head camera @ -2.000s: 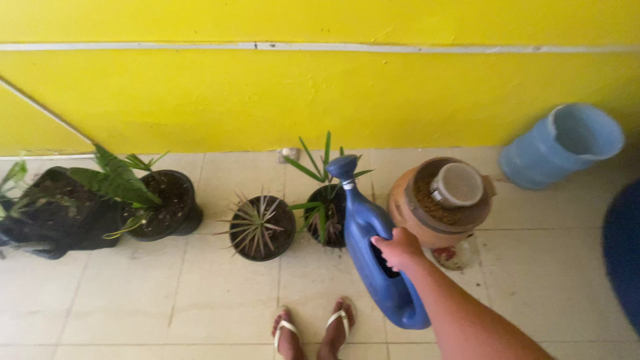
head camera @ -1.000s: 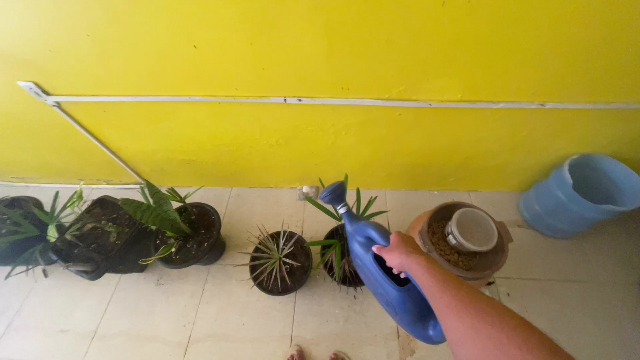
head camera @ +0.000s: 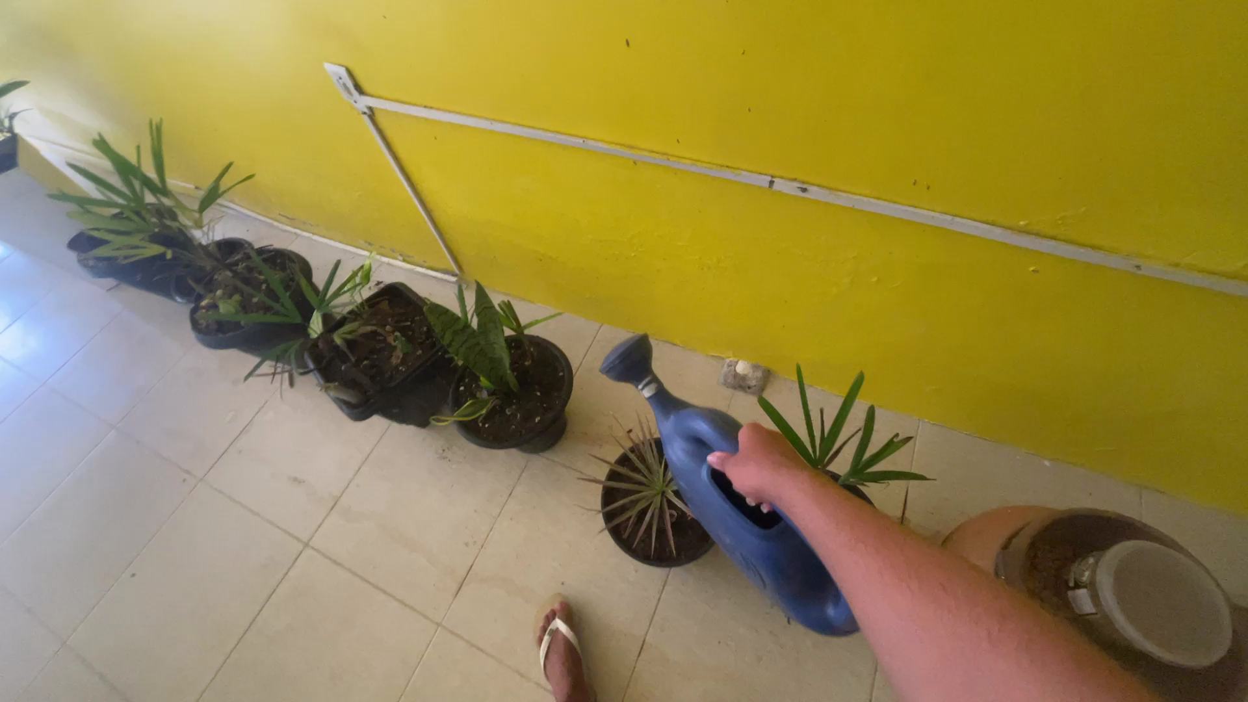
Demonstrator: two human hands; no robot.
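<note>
My right hand [head camera: 762,466] grips the handle of a blue plastic watering can [head camera: 746,546], whose rose head points up and left. Just below and left of the can's neck is a black pot with a spiky plant [head camera: 645,497], partly covered by the can. Behind my wrist, a plant with long green leaves [head camera: 834,434] shows, its pot mostly hidden. Left of the rose stands a black pot with a broad-leaved plant [head camera: 517,395]. No water is visible leaving the can. My left hand is out of the frame.
More potted plants [head camera: 249,292] and a black rectangular planter [head camera: 375,346] line the yellow wall [head camera: 624,234]. A clay pot [head camera: 994,531] holding a white container [head camera: 1160,600] stands at the right. A foot in a white flip-flop [head camera: 561,643] is on the tiled floor.
My right hand has carried the watering can left along the row, from beside the green-leaved plant to over the edge of the spiky plant's pot. The view has turned left.
</note>
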